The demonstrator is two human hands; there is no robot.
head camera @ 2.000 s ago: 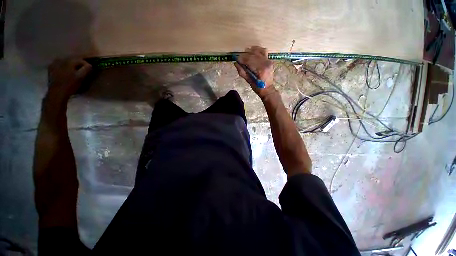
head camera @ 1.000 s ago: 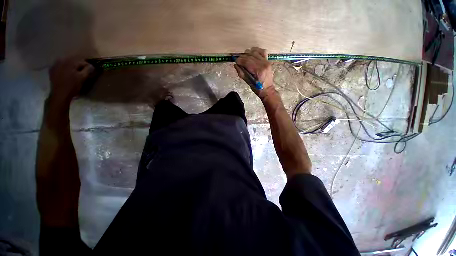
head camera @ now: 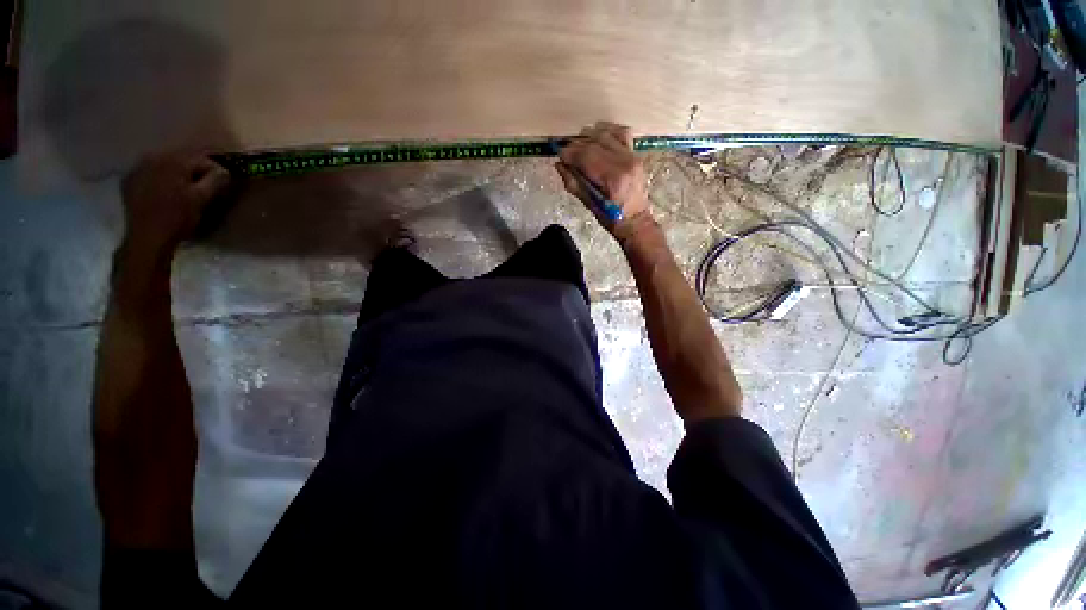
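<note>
The pale tan plywood panel (head camera: 476,72) spans the top of the view. The green-yellow tape measure blade (head camera: 393,155) runs along its near edge, from my left hand to the panel's right end. My left hand (head camera: 179,197) is in shadow, closed at the blade's left end; the case is not clearly visible. My right hand (head camera: 610,173) is on the blade and panel edge, right of centre, with a blue and white pen (head camera: 605,207) held in its fingers. The pen's tip lies at the blade. A small dark mark shows on the panel beyond my right hand.
Grey-black cables (head camera: 822,256) lie coiled on the stained floor (head camera: 274,393) at the right. Brown wood offcuts (head camera: 1012,226) stand by the panel's right end. Dark tools (head camera: 1034,101) lie on the reddish-brown table top at the upper right. A dark metal piece (head camera: 986,548) is at the lower right.
The panel edge, blade and both hands appear slightly lower in the view. My hands keep nearly the same places along the blade.
</note>
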